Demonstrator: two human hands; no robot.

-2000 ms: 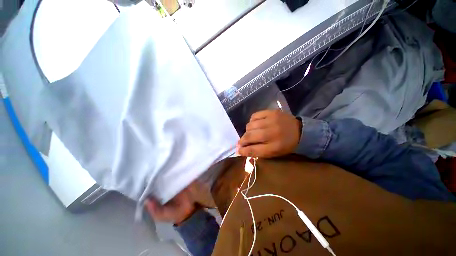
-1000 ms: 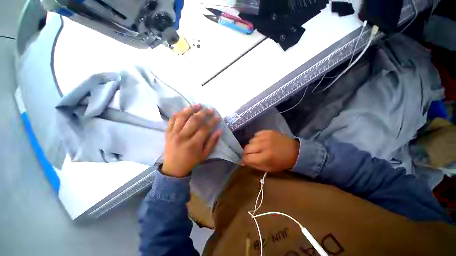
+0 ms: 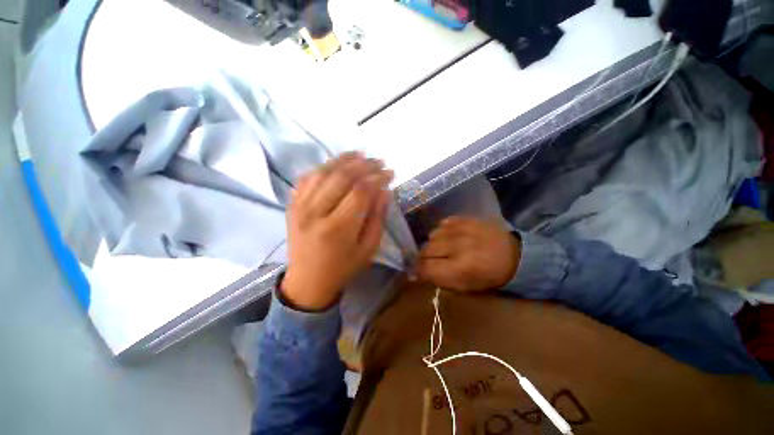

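A light grey fabric panel (image 3: 204, 170) lies crumpled on the white table and runs over its front edge towards my lap. My left hand (image 3: 335, 225) lies on the panel near the table edge, slightly blurred, with its fingers close together; its fingertips' hold on the cloth cannot be made out. My right hand (image 3: 468, 253) is closed just in front of the table edge and pinches the narrow end of the panel between thumb and fingers.
The sewing machine head (image 3: 263, 19) is at the top. Snips (image 3: 441, 10) and black fabric pieces (image 3: 518, 30) lie beyond the dark seam. A measuring tape (image 3: 475, 161) runs along the front edge. More grey cloth (image 3: 645, 161) is heaped at right. A white cable (image 3: 484, 355) hangs over the brown apron.
The panel was spread and lifted two seconds ago; it now lies bunched on the table. My left hand has come from beneath it to on top. Since one second ago, both hands have moved little.
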